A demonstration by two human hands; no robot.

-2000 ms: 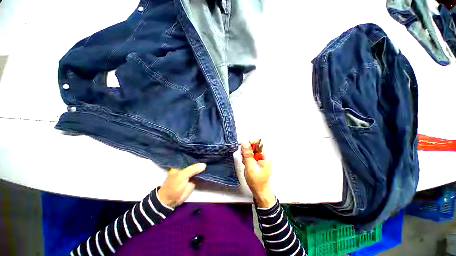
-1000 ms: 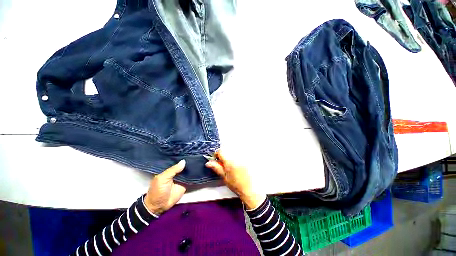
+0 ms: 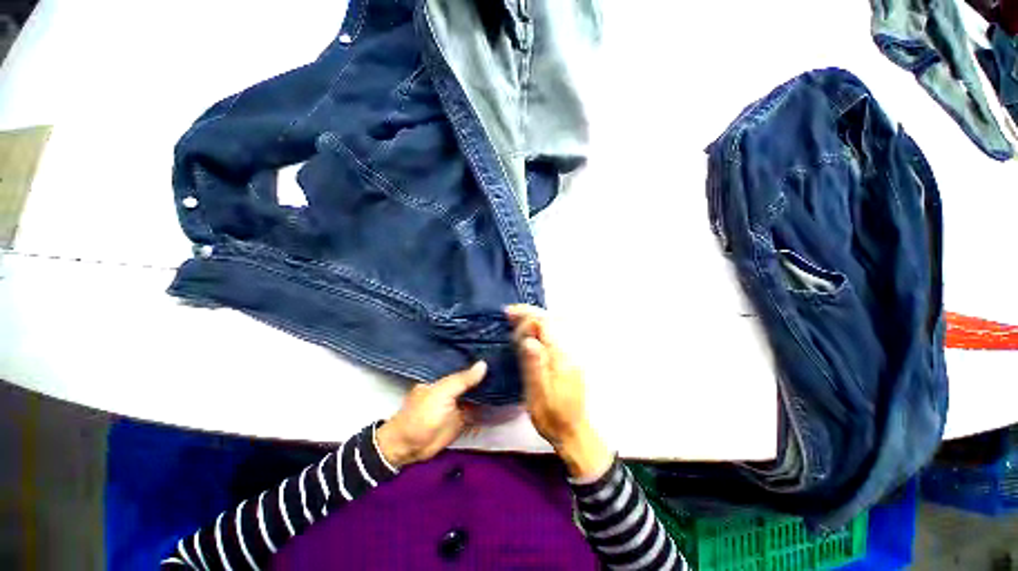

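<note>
A dark blue denim jacket (image 3: 368, 212) lies spread on the white table, its grey-blue inside showing at the top. My left hand (image 3: 433, 415) holds the lower edge of the waistband (image 3: 324, 310), thumb on top and fingers underneath. My right hand (image 3: 549, 379) is at the right corner of the waistband, slightly blurred, its fingertips over the end of the band. The snips do not show now; whether they are inside my right hand cannot be told.
A heap of denim garments (image 3: 832, 279) hangs over the front edge of the white table (image 3: 659, 368) at right. A red-orange strip (image 3: 980, 331) lies beyond it. Green (image 3: 781, 543) and blue crates are below. Another garment (image 3: 949, 73) is at top right, tan card (image 3: 20, 184) far left.
The camera view has shifted, so everything appears further right. The snips' tips, visible at my right hand before, no longer show. My right hand has turned more upright at the band's corner.
</note>
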